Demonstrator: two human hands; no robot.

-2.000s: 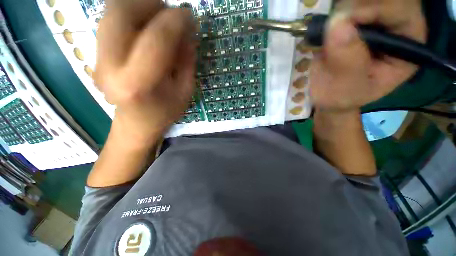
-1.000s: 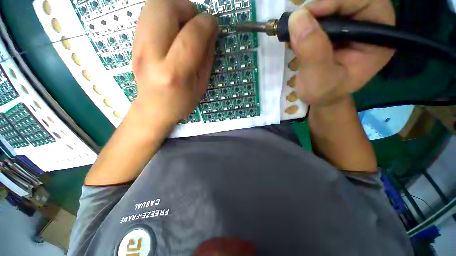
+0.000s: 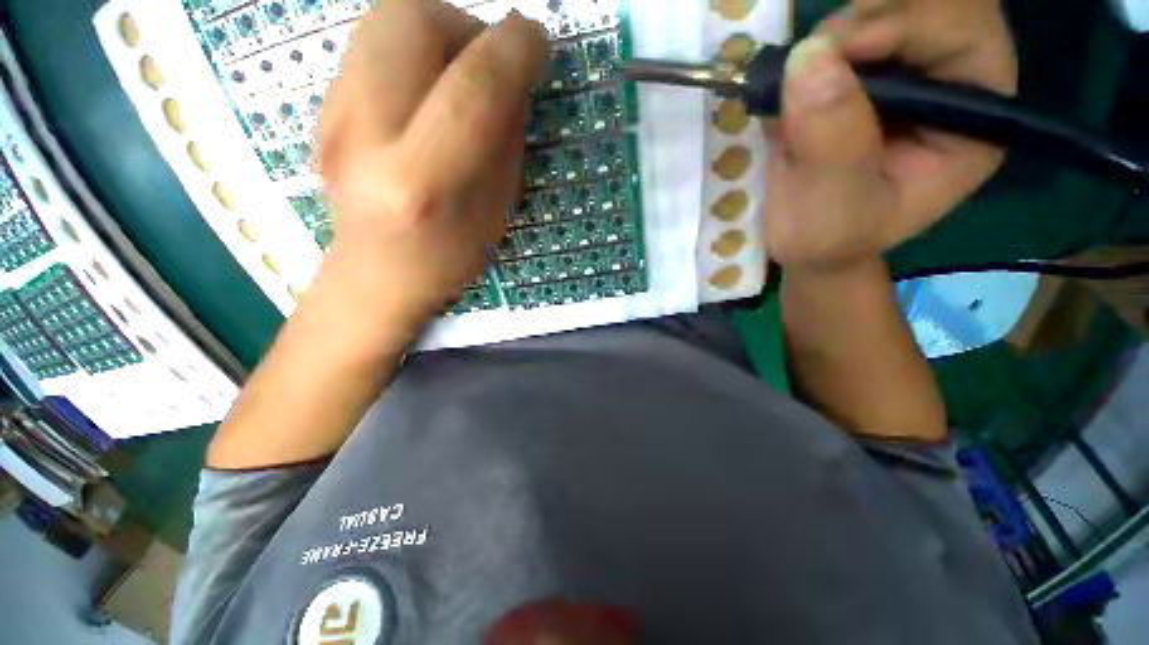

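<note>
My right hand (image 3: 882,151) is shut on the soldering iron (image 3: 806,83), by its thick black handle. The iron's metal tip points left, over the right edge of the panels of small green circuit boards (image 3: 580,189). Its tip lies a short way right of my left hand's fingers. My left hand (image 3: 422,164) is over the panels with its fingers curled together. What its fingertips hold is hidden. The panels lie on a white tray (image 3: 687,284) with tan round holes along its sides.
A second white tray (image 3: 158,410) with green panels lies at the far left. The iron's black cable (image 3: 1084,136) runs off to the right. A light blue stool (image 3: 964,313) is below at right. A cardboard box (image 3: 145,590) is at lower left.
Compared with one second ago, the iron and my right hand have moved slightly right, away from my left fingers. My left hand has shifted slightly left.
</note>
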